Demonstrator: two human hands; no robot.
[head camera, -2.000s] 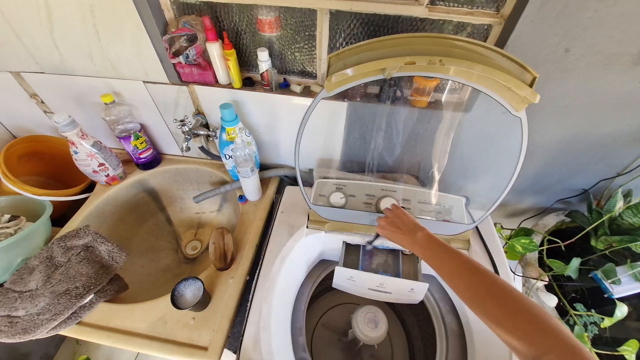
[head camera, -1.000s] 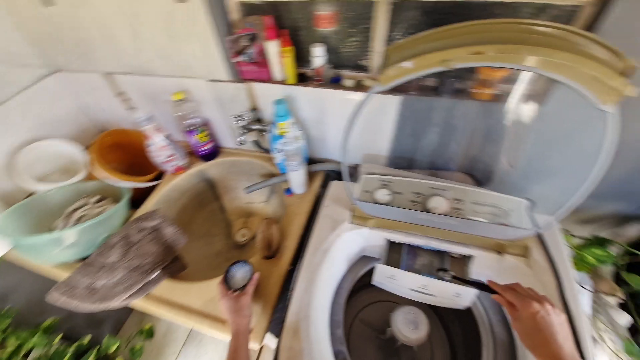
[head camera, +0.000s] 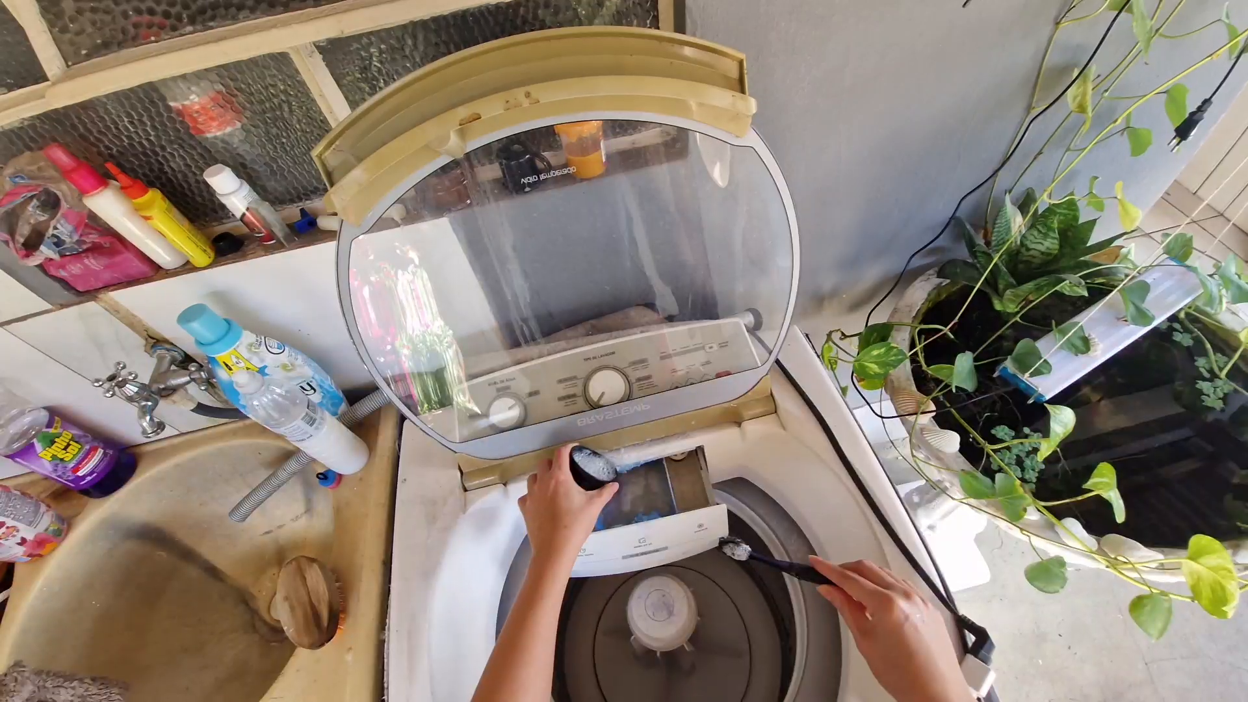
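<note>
My left hand (head camera: 563, 502) grips a small dark cup (head camera: 592, 469) with whitish contents, tilted above the left part of the pulled-out detergent drawer (head camera: 648, 539). In my right hand (head camera: 882, 614) is a dark-handled brush (head camera: 777, 563), its head whitish, by the drawer's right front corner. Below lies the washing machine's open tub (head camera: 717, 643) with its white agitator cap (head camera: 662, 611). The raised lid (head camera: 575, 263) has a clear window, and the control panel (head camera: 624, 382) with knobs shows through it.
At left is a sink (head camera: 146, 575) with a wooden-backed scrub brush (head camera: 308, 602) on its rim. A blue-capped bottle (head camera: 258, 361) and a clear spray bottle (head camera: 302, 419) stand by the tap (head camera: 156, 385). A black cable (head camera: 868, 487) runs along the machine's right side, near a planter (head camera: 907, 361).
My left hand has carried the dark cup from the sink's front rim over to the detergent drawer. The right hand, at the panel knob two seconds ago, now holds the brush lower down.
</note>
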